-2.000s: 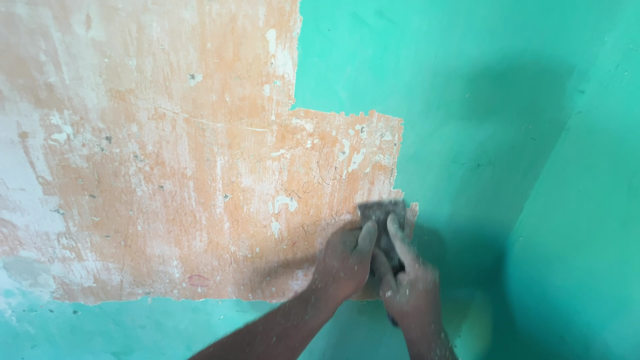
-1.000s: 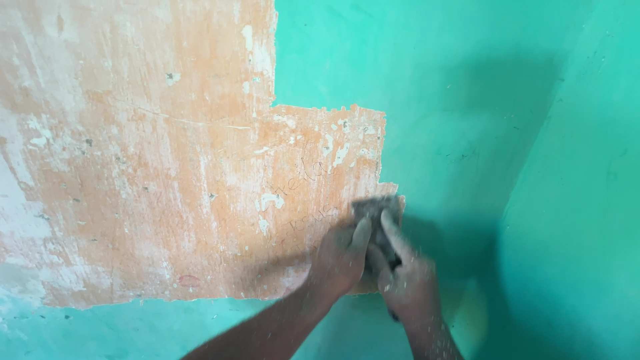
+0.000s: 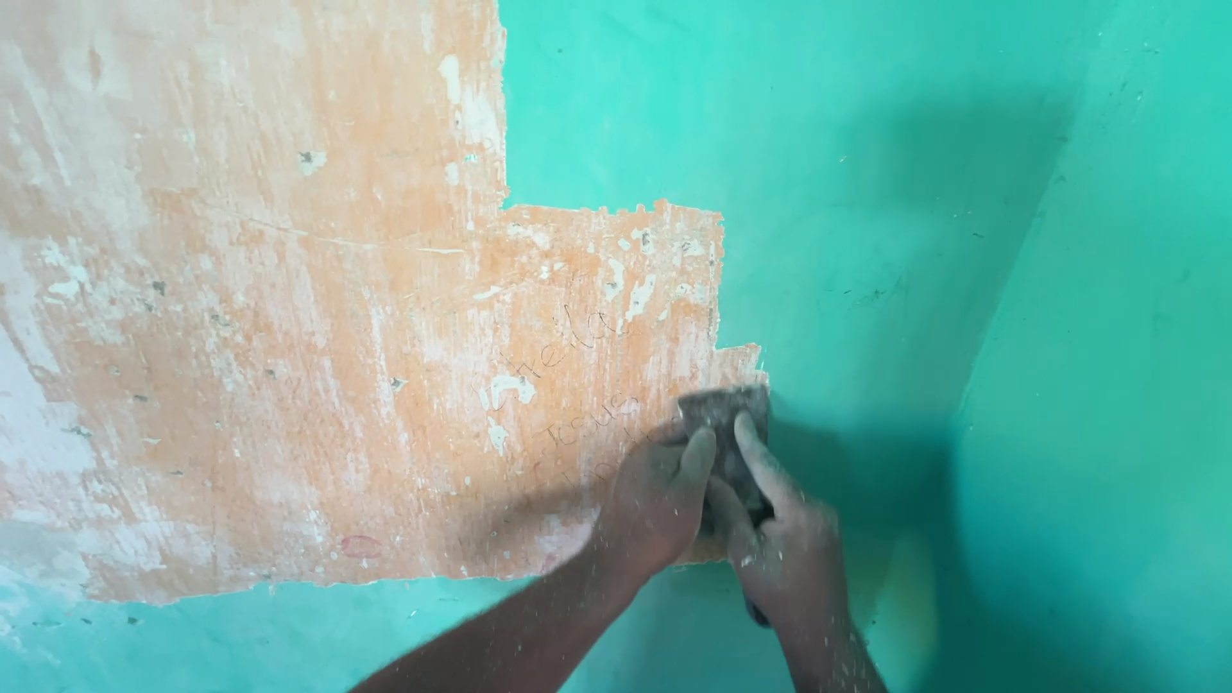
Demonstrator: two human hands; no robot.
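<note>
A dusty metal scraper [image 3: 724, 408] lies with its broad blade against the wall, at the right edge of the bared orange and white patch [image 3: 385, 318]. My left hand [image 3: 664, 491] grips the scraper from the left, its thumb on the blade. From the right my right hand [image 3: 784, 539] holds it, one finger stretched along the blade. The end of a dark handle [image 3: 757, 612] shows below the right palm; the rest of it is hidden by my hands. Pale specks of dust cover both hands and forearms.
Green paint [image 3: 616, 106] borders the patch above, at the right and below, with a jagged, stepped edge. Faint handwriting and small chips mark the bared surface. A wall corner or shadow edge runs down the right side, which of these I cannot tell.
Both hands stay on the scraper at the patch's right edge. Since the earliest frame the view has shifted slightly.
</note>
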